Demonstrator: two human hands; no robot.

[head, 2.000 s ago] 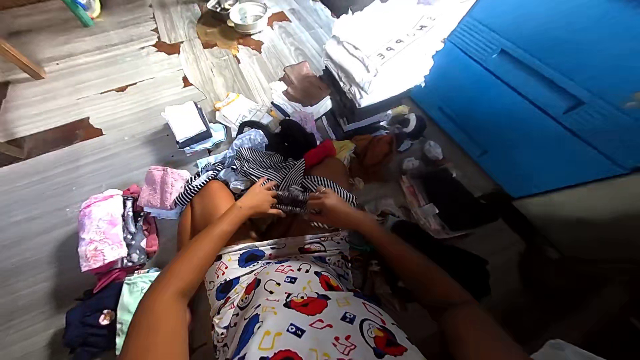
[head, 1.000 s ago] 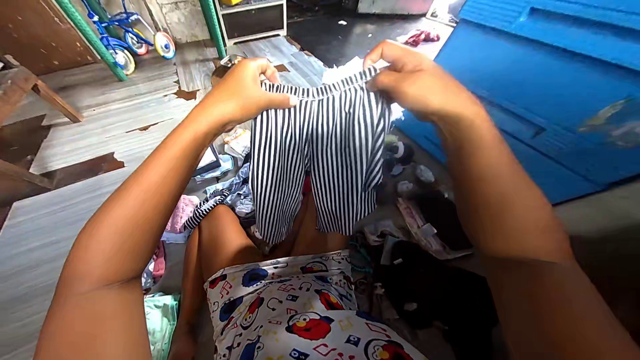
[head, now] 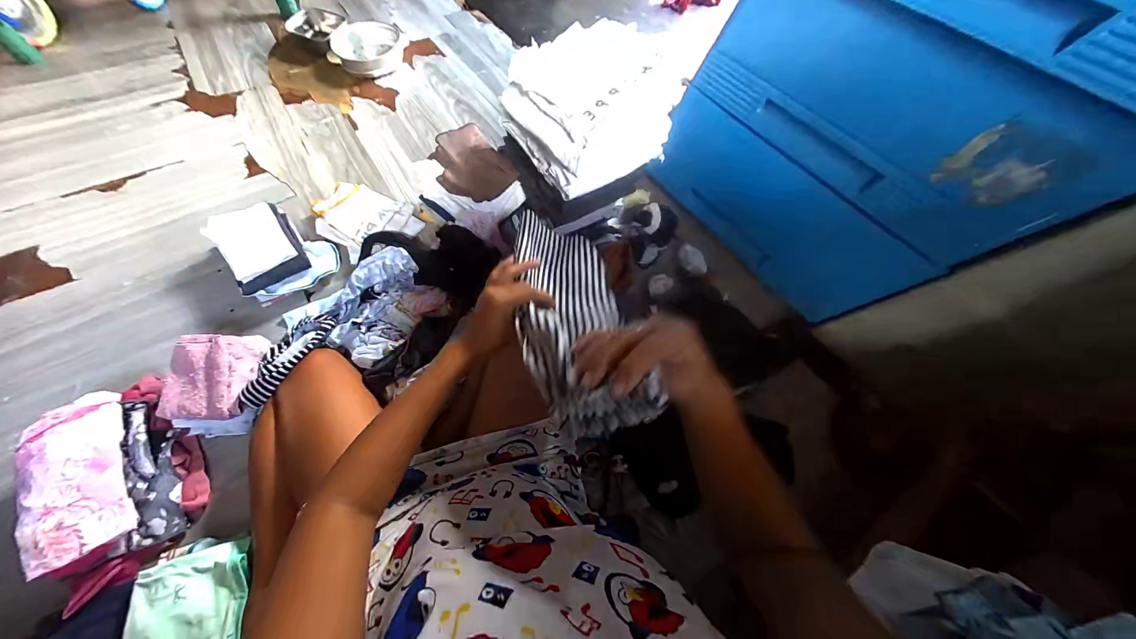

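Note:
Black-and-white striped shorts [head: 568,275], gathered into a narrow shape, lie over my right thigh. At their left edge is my left hand [head: 504,306], its fingers bent against the cloth; how firmly it grips is hard to see. My right hand [head: 643,359] is blurred and lies over the lower, bunched part of the shorts, so its fingertips cannot be made out clearly. A second striped garment [head: 288,359] rests beside my left knee. Crumpled light blue clothes [head: 382,302] and a black garment [head: 466,266] lie just ahead of my legs.
Folded pink cloth [head: 213,377], a pink patterned pile [head: 75,484] and a mint-green garment [head: 191,590] lie at left. White folded clothes [head: 257,244] sit ahead. White shirts [head: 586,98] are stacked near a blue plastic drawer cabinet [head: 799,133]. Metal pots [head: 366,46] stand on torn flooring.
A second ago both hands held the striped shorts up by the waistband, hanging open. Now the shorts are lowered and gathered over my lap, with both hands lower. The view has tilted down.

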